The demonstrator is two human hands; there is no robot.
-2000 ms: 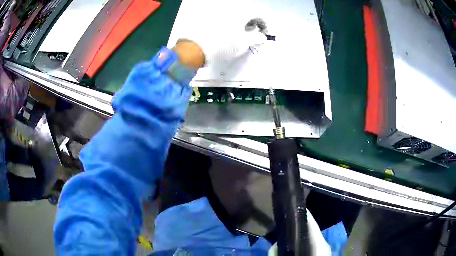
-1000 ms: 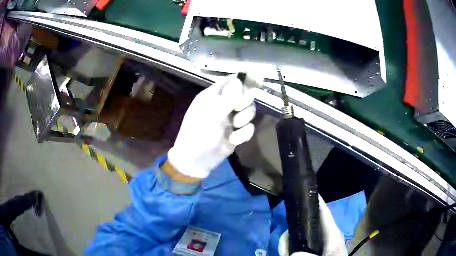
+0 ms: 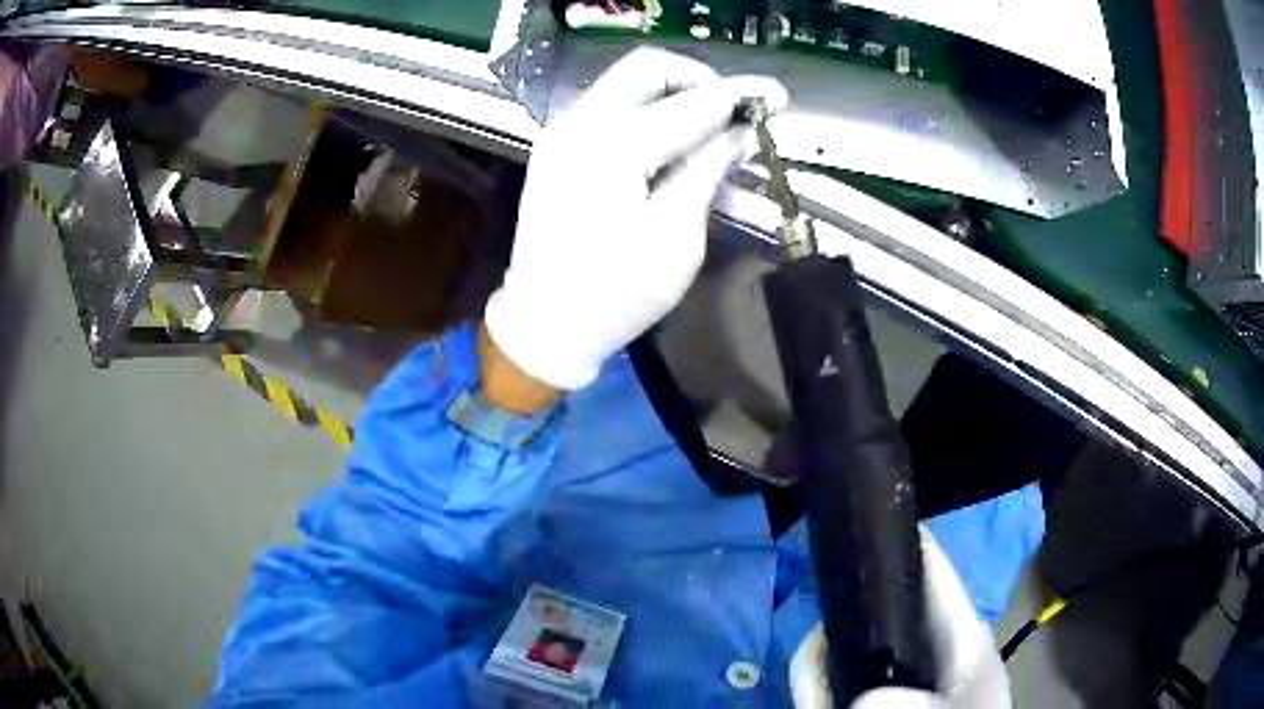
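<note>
My left hand (image 3: 610, 222), in a white glove, is at the front edge of the unit chassis (image 3: 943, 132). Its thumb and fingertips pinch a tiny dark piece, likely a screw (image 3: 750, 108), at the tip of the screwdriver bit. My right hand (image 3: 957, 651), in a white glove and partly cut off by the bottom edge, is wrapped around the black electric screwdriver (image 3: 853, 471). The bit points up and meets the left fingertips. The green circuit board (image 3: 832, 31) shows in the chassis slot.
The silver conveyor rail (image 3: 998, 326) runs below the chassis. A red pad (image 3: 1181, 139) and another unit (image 3: 1241, 208) are at the right on the green mat (image 3: 1109, 277). A metal stand (image 3: 111, 243) is at the lower left. The driver cord (image 3: 1067, 603) is at the lower right.
My left hand was over the chassis top, came back with a small dark piece, and now holds it at the bit tip. The screwdriver has moved away from the slot. The view has shifted.
</note>
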